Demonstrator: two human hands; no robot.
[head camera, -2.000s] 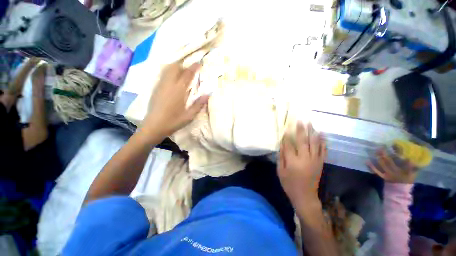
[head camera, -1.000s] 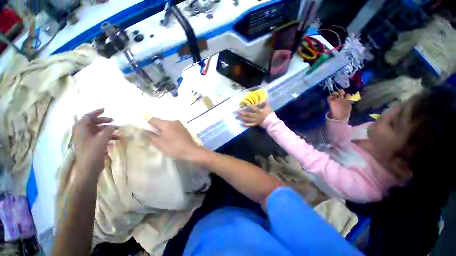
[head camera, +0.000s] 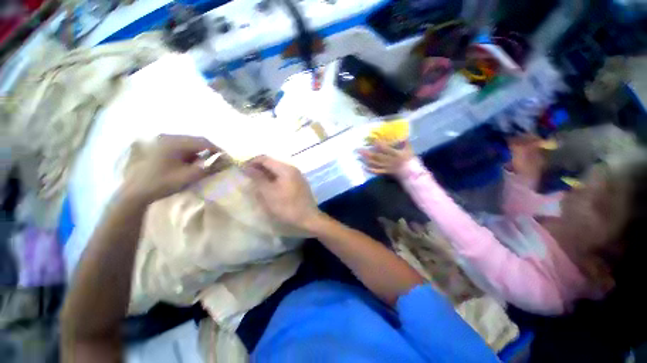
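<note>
A cream garment panel (head camera: 213, 234) lies bunched over the front edge of the white table and hangs toward my lap. My left hand (head camera: 167, 166) is at its upper edge, fingers bent and pinching the cloth edge. My right hand (head camera: 280, 188) is just right of it, thumb and fingertips closed on the same edge. A narrow gap separates the fingertips. The frame is blurred, so the exact fold under the fingers is unclear. The sewing machine head (head camera: 245, 88) stands beyond the hands.
More cream cloth (head camera: 64, 92) is heaped at the left. A child in a pink sleeve (head camera: 461, 227) reaches from the right to yellow discs (head camera: 390, 131) by the ruler edge (head camera: 337, 175). A dark box (head camera: 372, 85) and coloured loops (head camera: 482, 71) lie behind. Cloth lies below the table.
My hands have come closer together and now pinch the cloth edge; a second ago the left fingers were spread. The view has shifted, moving the table and child slightly right in the picture.
</note>
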